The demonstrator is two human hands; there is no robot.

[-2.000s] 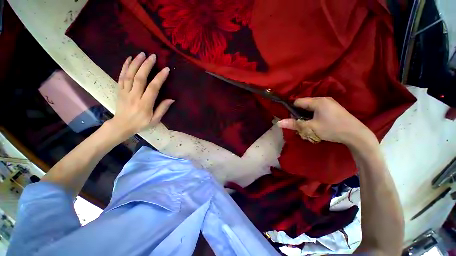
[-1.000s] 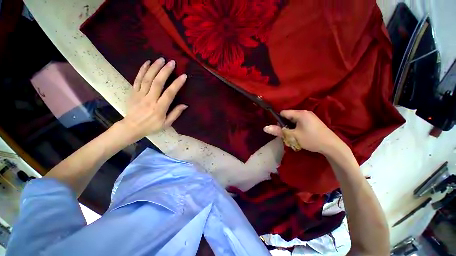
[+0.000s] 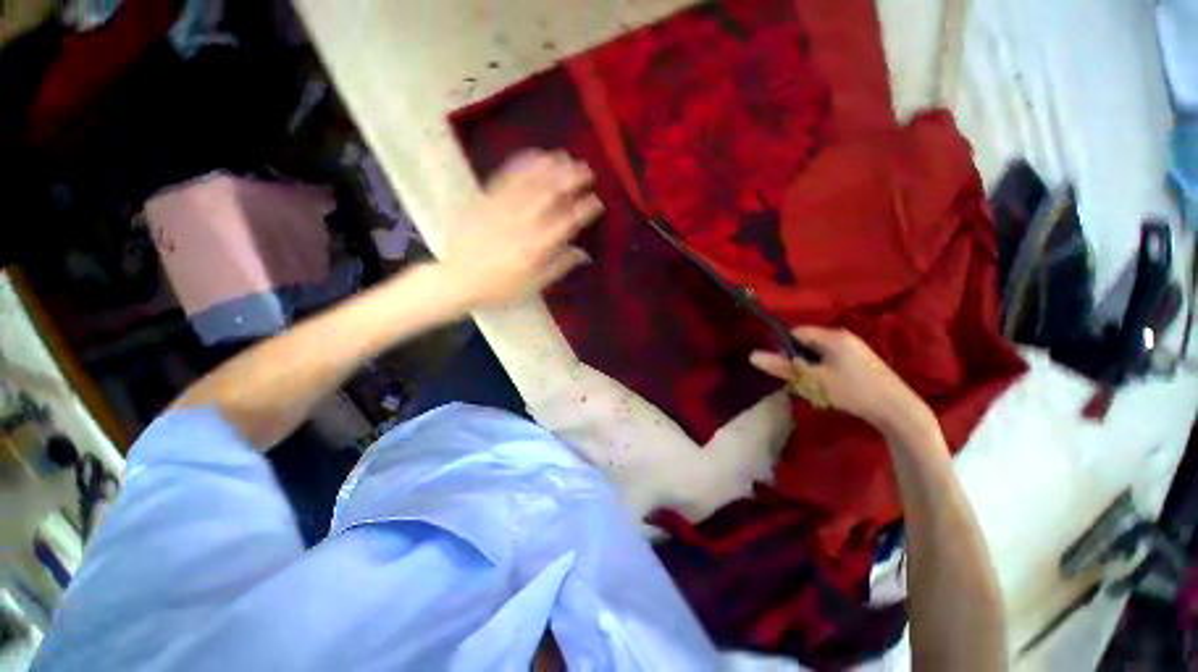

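Note:
My right hand (image 3: 847, 374) grips the tan-wrapped handles of the tailor's shears (image 3: 746, 297). The dark blades point up and left along the edge between the plain red fabric (image 3: 874, 236) and a dark red patterned panel (image 3: 644, 309). Whether the blades are parted is unclear. My left hand (image 3: 526, 223) is blurred, fingers apart, over the left edge of the dark panel; I cannot tell if it touches. A flower-print panel (image 3: 716, 118) shows beside the red fabric.
The off-white table (image 3: 591, 407) has dark specks. A dark patterned cloth pile (image 3: 775, 578) lies at the near edge. A black iron (image 3: 1146, 309) is on the far right. A pink and grey box (image 3: 237, 250) is below the table at left.
The view has shifted, so cloth and table appear farther right and more of the far table shows. My left hand is now blurred and nearer the panel's upper left corner. My right hand still holds the shears.

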